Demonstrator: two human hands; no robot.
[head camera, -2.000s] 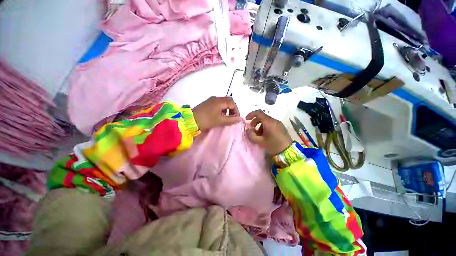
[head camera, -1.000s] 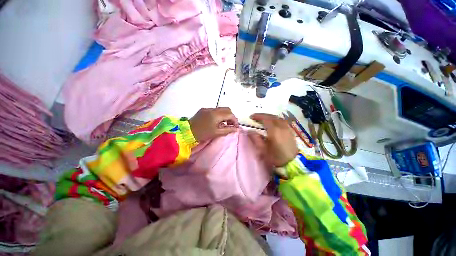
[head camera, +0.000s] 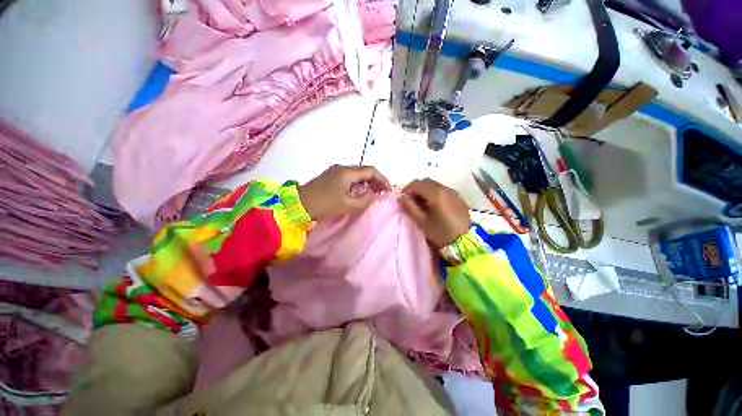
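Observation:
A light pink garment piece (head camera: 366, 260) hangs from both hands down over the lap. My left hand (head camera: 343, 192) pinches its top edge between thumb and fingers. My right hand (head camera: 438, 211) pinches the same edge just to the right, fingers curled and close to the left hand's fingertips. A seam line runs down the cloth from between the hands. The exact fingertip hold is partly hidden. The edge is in front of the sewing machine's presser foot area (head camera: 437, 130), apart from it.
Larger pink ruffled pile (head camera: 236, 106) lies left of the needle, pink strips (head camera: 49, 203) at far left. Right of the hands lie the pointed snips (head camera: 500, 203), scissors with olive-gold handles (head camera: 561, 223) and a black object (head camera: 517, 158). A blue box (head camera: 698, 253) stands at the right.
The right hand's fingers, extended over the edge a second ago, are now curled in and pinching beside the left hand. The camera view has shifted slightly.

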